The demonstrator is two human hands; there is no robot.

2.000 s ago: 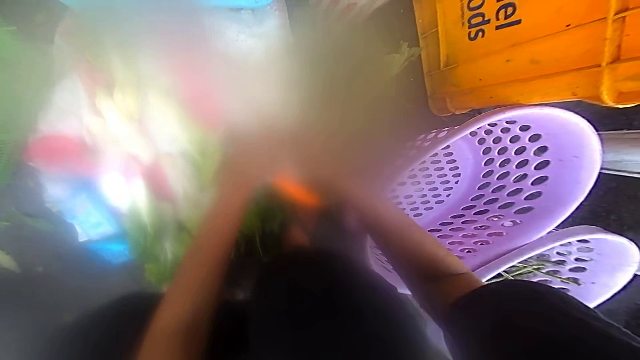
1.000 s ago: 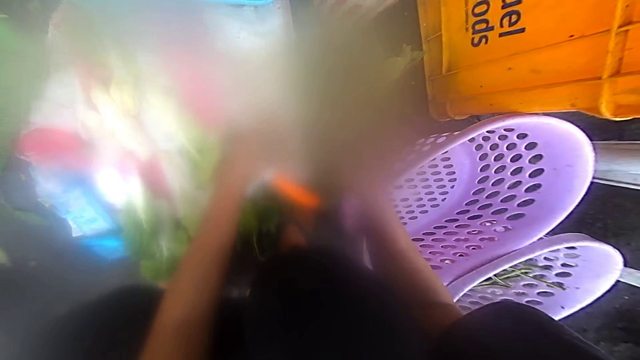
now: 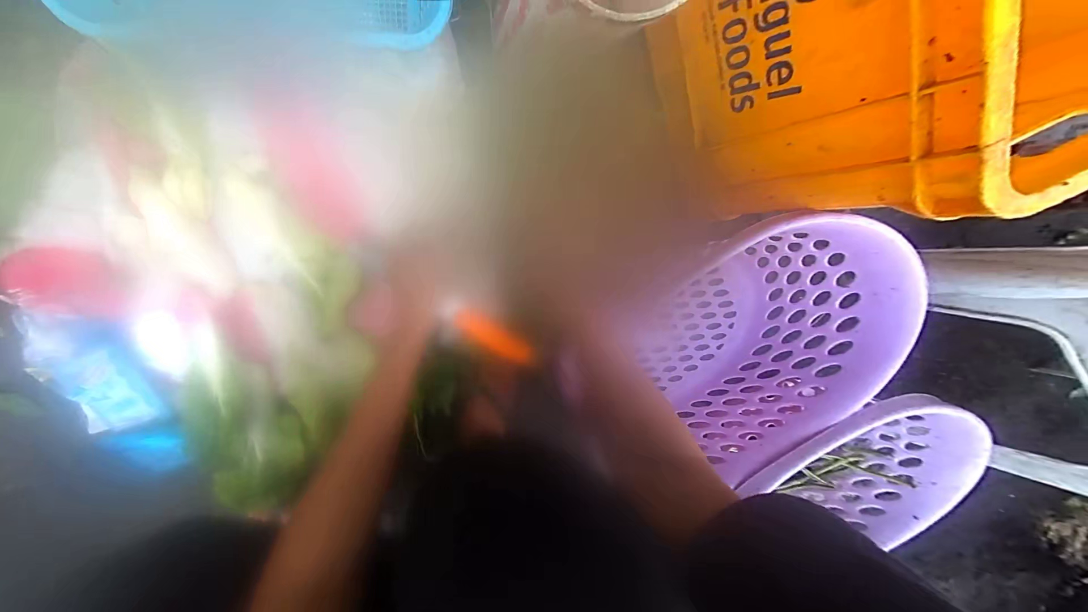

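Observation:
A blur over the middle of the head view hides most of my left hand (image 3: 412, 280) and my right hand (image 3: 561, 297); only the forearms show clearly. My hands are near each other, close to an orange object (image 3: 493, 337) that may be a knife handle. What either hand holds cannot be made out. Left of them lies a blurred heap of leafy green vegetables (image 3: 263, 442) with pale stalks. A purple perforated plastic basket (image 3: 884, 289) stands right of my right forearm. Cut green stems (image 3: 841, 472) lie in a smaller purple perforated basket (image 3: 960, 442) below it.
An orange plastic crate (image 3: 816, 161) bearing writing stands at the upper right. A light blue plastic basket (image 3: 425, 25) is at the top left. A blue and white plastic packet (image 3: 119, 399) lies at the left. White bars (image 3: 1003, 276) extend behind the purple baskets over dark ground.
The view has shifted slightly, with more of the light blue basket showing at the top. Both forearms remain in much the same place; any finger movement is hidden by the blur.

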